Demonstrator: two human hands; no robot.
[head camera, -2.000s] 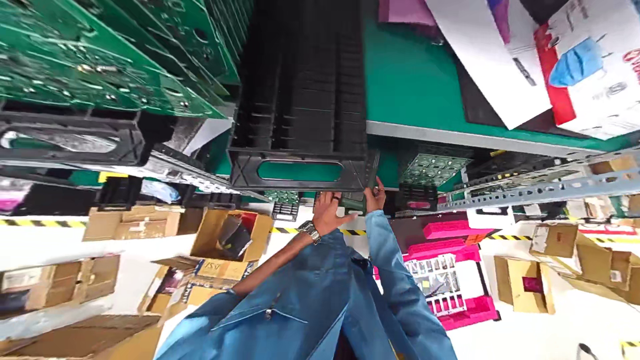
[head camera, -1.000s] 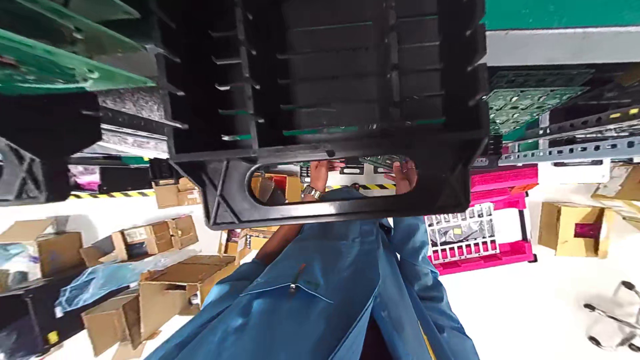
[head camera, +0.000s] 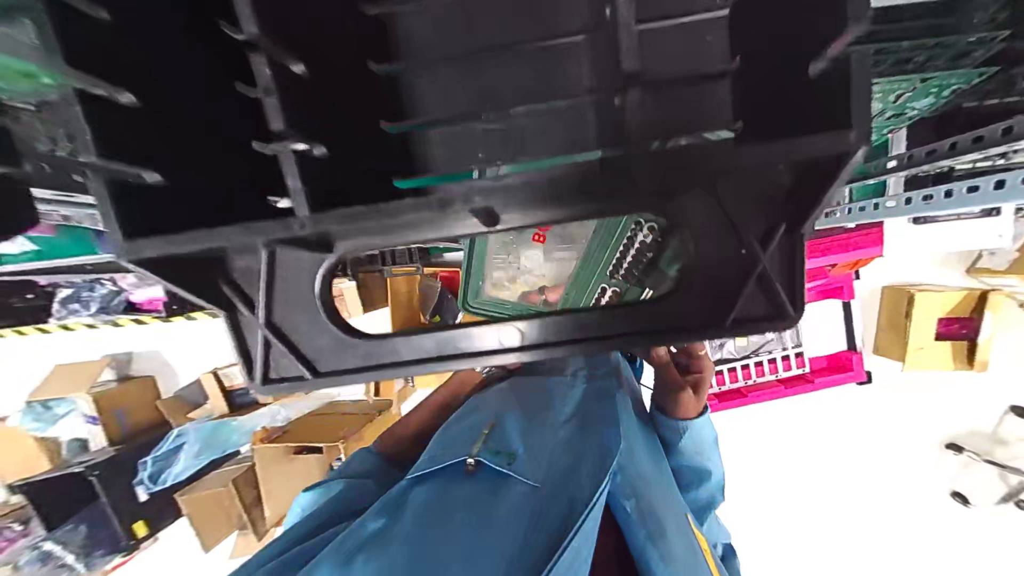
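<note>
A black plastic slotted rack (head camera: 512, 352) fills the upper view, with thin green-edged boards (head camera: 496, 172) in its slots. Through its oval handle opening shows a green tool case (head camera: 472, 280) with a clear panel, red lettering and a row of sockets (head camera: 636, 248). My left hand (head camera: 544, 296) lies against the clear panel, its wrist hidden behind the rack's rim; its grip is unclear. My right hand (head camera: 680, 376) is just below the rack's right end, fingers bent, close to small shiny items; the rim hides what it touches.
Green circuit boards (head camera: 912, 100) and perforated metal rails (head camera: 920, 196) are at the upper right. A pink crate (head camera: 832, 380) stands below them. Cardboard boxes (head camera: 312, 448) and blue plastic wrap (head camera: 200, 448) lie at the left; another box (head camera: 928, 328) is at the right.
The view has moved much closer to the black rack. Both hands were at its front edge two seconds ago and are now beyond or below it. The green case now shows through the handle opening.
</note>
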